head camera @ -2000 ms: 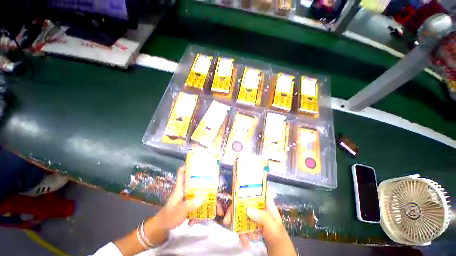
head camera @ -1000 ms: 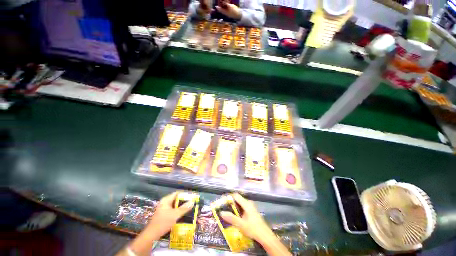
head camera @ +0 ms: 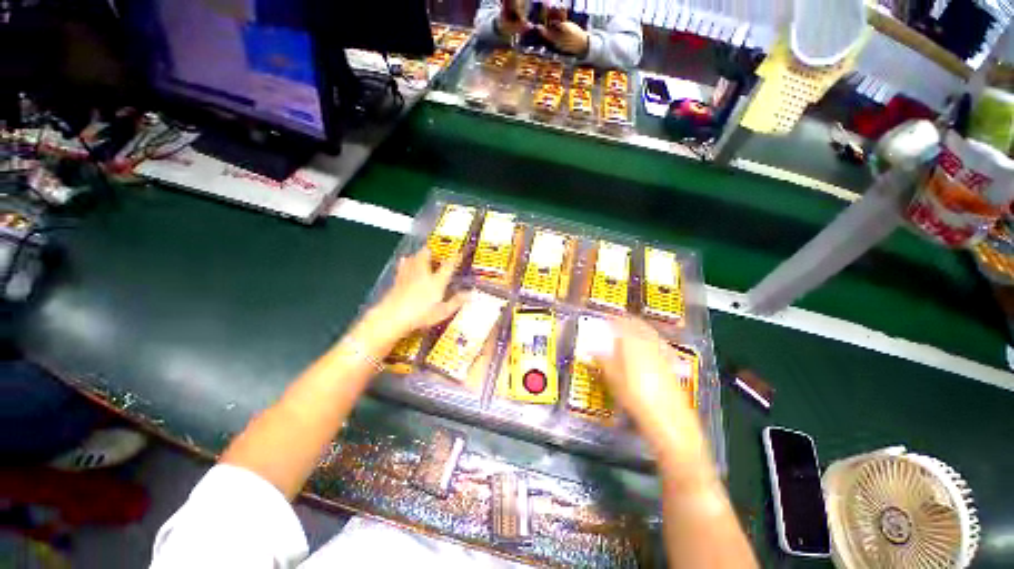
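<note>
A clear plastic tray (head camera: 489, 409) holds yellow keypad phones in two rows. Several lie screen up; a front-row middle phone (head camera: 533, 358) shows its back with a red round mark. My left hand (head camera: 418, 298) is over the tray's left end, above a partly covered front-row phone. Its fingertips reach the neighbouring tilted phone (head camera: 465, 333). My right hand (head camera: 643, 361), blurred, is over the right part of the front row and partly covers the phones there. Whether either hand grips a phone cannot be told. Two small dark flat blocks (head camera: 439, 460) lie near the bench edge.
A white-framed smartphone (head camera: 797, 490) and cream fan (head camera: 898, 518) stand right, with a small dark block (head camera: 753, 387) beside the tray. A grey metal post (head camera: 817, 242) rises behind. A monitor (head camera: 239, 67) is at left. Another person's hands (head camera: 565, 36) are across the bench.
Both hands have moved from the near bench edge forward over the tray. The phones they held there are gone from that spot, and the two dark blocks now show. The view has shifted slightly.
</note>
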